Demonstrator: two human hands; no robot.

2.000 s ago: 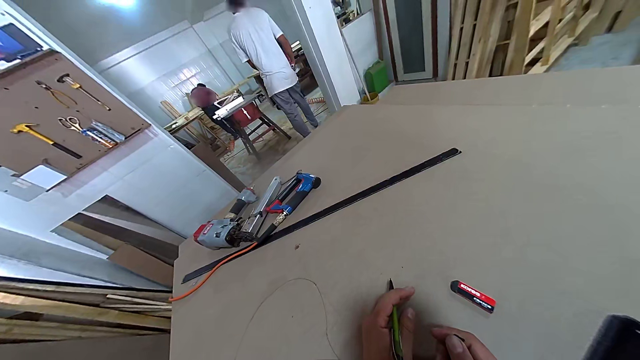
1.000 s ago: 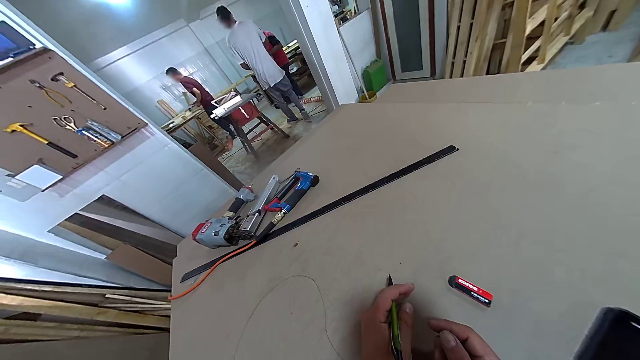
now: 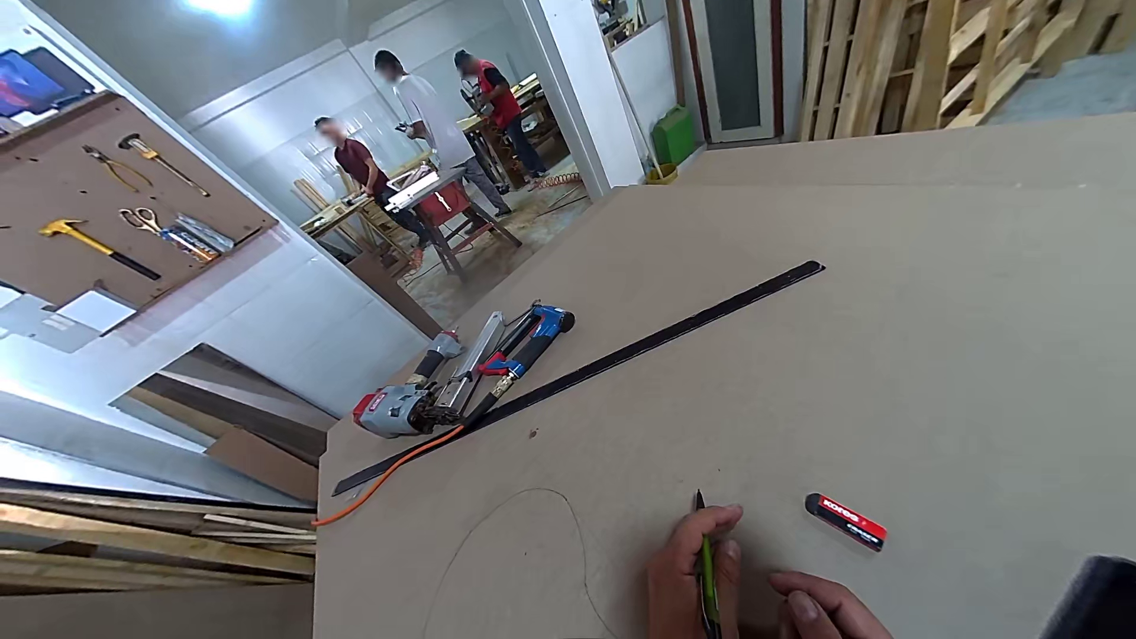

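A thin dark-tipped green pencil (image 3: 707, 577) is held in my left hand (image 3: 692, 572), its tip toward the brown board (image 3: 958, 355). To the right, my right hand (image 3: 825, 608) rests low at the bottom edge with curled fingers; whether it holds anything is hidden. A small red and black Kores item (image 3: 846, 522) lies beyond it. A thin curved line (image 3: 537, 490) is drawn on the board left of the pencil. Farther off, a long black strip (image 3: 657, 339) runs diagonally, with a pneumatic nailer (image 3: 399, 410) and a blue-and-black handled tool (image 3: 532, 342) by it.
An orange hose (image 3: 390, 475) crosses the board's left edge. A dark object (image 3: 1096, 599) stands at lower right. Tools hang on a panel (image 3: 53, 177) at left, above stacked timber (image 3: 151, 532). Several people (image 3: 435, 115) are in the far room, near a work table (image 3: 435, 188).
In the far room, the person in dark red has straightened from a bent posture. A person in a red vest, partly hidden a second ago, now shows plainly. My hands have stayed nearly in place.
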